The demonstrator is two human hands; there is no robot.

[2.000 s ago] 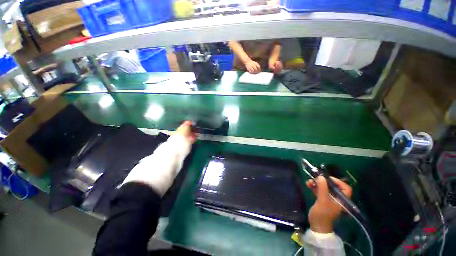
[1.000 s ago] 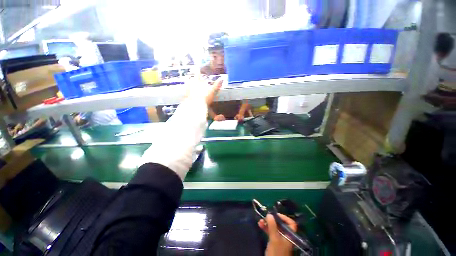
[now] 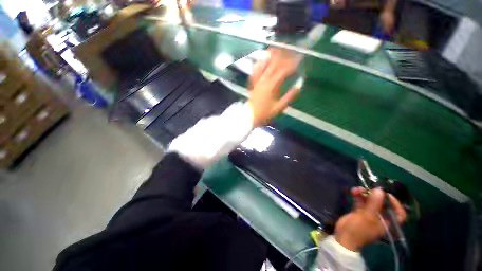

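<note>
A stack of glossy black panels [image 3: 301, 169] lies on the green bench mat in front of me, its pale edge toward me. My left hand [image 3: 274, 82] is blurred, raised above the stack's far left part, fingers spread; I see nothing in it. My right hand [image 3: 370, 217] is at the stack's right end, closed around the dark handle of the soldering iron [image 3: 396, 227]. A metal tip or wire loop shows above the fingers. A side pile of overlapping black panels [image 3: 174, 100] lies at the left.
A cardboard box [image 3: 95, 58] stands behind the side pile. A white line [image 3: 370, 150] crosses the green mat. Across the bench are a person's arm [image 3: 388, 18], a white sheet [image 3: 357, 41] and dark panels [image 3: 412, 64]. Stacked cartons [image 3: 26, 106] stand at far left. A small yellow tag [image 3: 316, 236] sits by the stack.
My left hand has come down from the shelf level toward the bench. The view has turned down and left, so the shelf and its blue bins are out of view. My right hand still holds the iron.
</note>
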